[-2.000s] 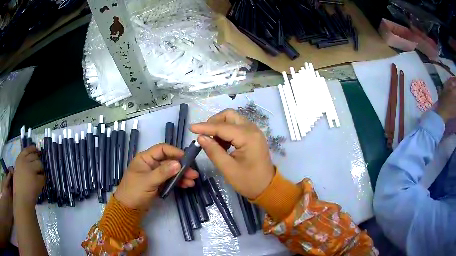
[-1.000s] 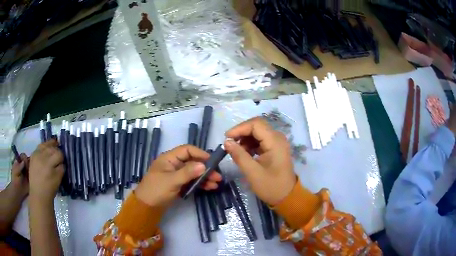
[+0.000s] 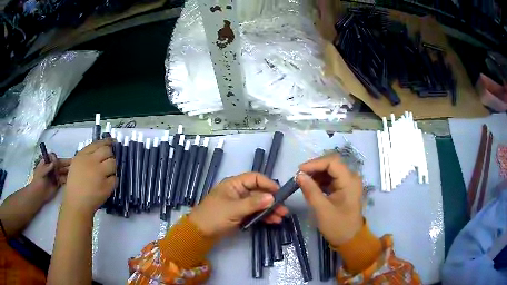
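My left hand (image 3: pixel 242 203) holds a dark sleeve (image 3: pixel 273 207), tilted up to the right, between thumb and fingers above the white sheet. My right hand (image 3: pixel 333 195) has its thumb and forefinger pinched at the sleeve's upper end; a small pale bit shows between these fingertips. Whether it is a rod tip or a fitting I cannot tell. Several loose dark sleeves (image 3: pixel 257 250) lie under and behind my hands. Small metal fittings (image 3: pixel 349 156) are scattered behind my right hand, partly hidden by it. White rods (image 3: pixel 401 153) lie fanned to their right.
Filled sleeves (image 3: pixel 158 172) with white tips stand in a row at left, beside another person's hands (image 3: pixel 92 175). A metal post (image 3: pixel 225 61), clear plastic bag (image 3: pixel 289 72) and black sleeves on brown paper (image 3: pixel 333 67) are behind. At right are brown straps (image 3: pixel 479 167) and a blue sleeve (image 3: pixel 478 239).
The view has swung left, so everything sits further right and lower in the picture. My hands keep the same hold on the sleeve. The other person's hands at left show more fully.
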